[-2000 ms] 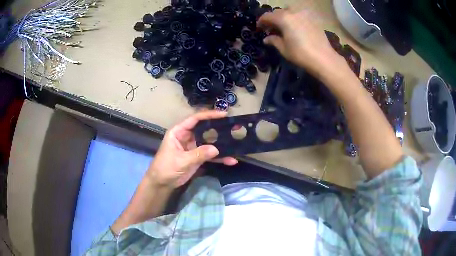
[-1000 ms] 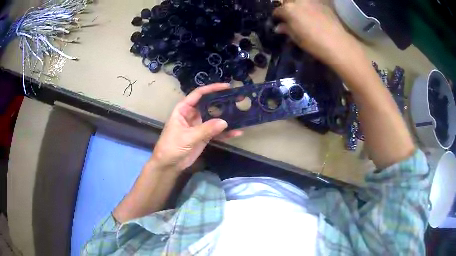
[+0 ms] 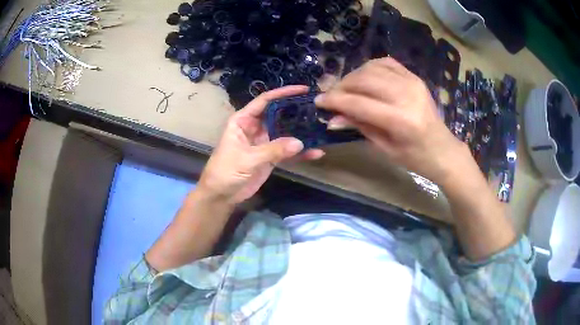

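Observation:
A black front panel (image 3: 289, 120) is held above the table's front edge. My left hand (image 3: 245, 149) grips its left end, thumb on the near face and fingers behind the far edge. My right hand (image 3: 388, 114) is over the panel's middle and right part and covers it. Its thumb and fingertips are pinched together at the panel; whether a small piece is between them I cannot tell. A large heap of black button caps (image 3: 254, 44) lies just beyond the panel.
More black panels (image 3: 407, 38) lie behind my right hand. Circuit boards (image 3: 486, 120) are piled right of it. White bowls (image 3: 540, 130) stand at the right and far edge. Wire leads (image 3: 54, 32) lie far left. An open carton (image 3: 63, 222) with a pale blue sheet (image 3: 143, 222) is below the table.
My right hand has come back from the far side of the heap to the panel. My left hand has shifted slightly right with the panel, after raising it earlier.

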